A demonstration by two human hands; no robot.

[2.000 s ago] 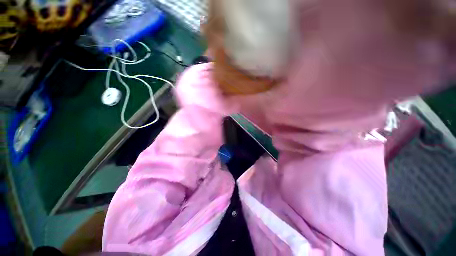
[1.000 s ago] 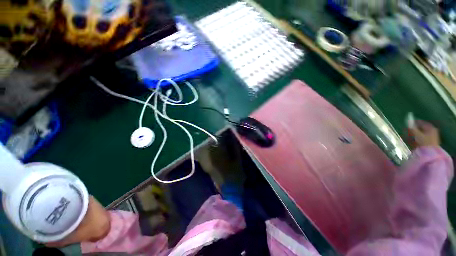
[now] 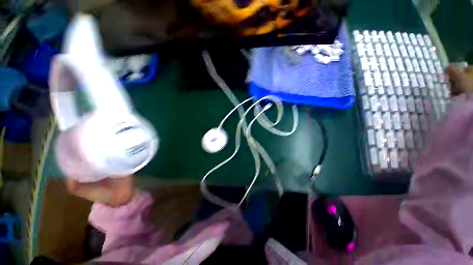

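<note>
White headphones (image 3: 122, 142) are held up at the left, slightly blurred, with the band pointing up. My left hand (image 3: 106, 190) is closed around the underside of an ear cup. My right hand (image 3: 460, 78) is at the far right edge, blurred and cut off; what it holds cannot be told. A white cable (image 3: 249, 137) lies in loose loops on the green mat, with a round white disc (image 3: 214, 140) left of the loops.
A blue tray (image 3: 303, 77) with small white parts lies below the monitor (image 3: 233, 39). A grid of white parts (image 3: 397, 93) is right of it. A black mouse (image 3: 334, 222) glows pink on the pink mat (image 3: 381, 217). Another blue tray (image 3: 142, 68) is behind the headphones.
The view has turned to the right. The headphones and my left hand are more fully in view, with the headphones farther up. My right sleeve now covers part of the pink mat.
</note>
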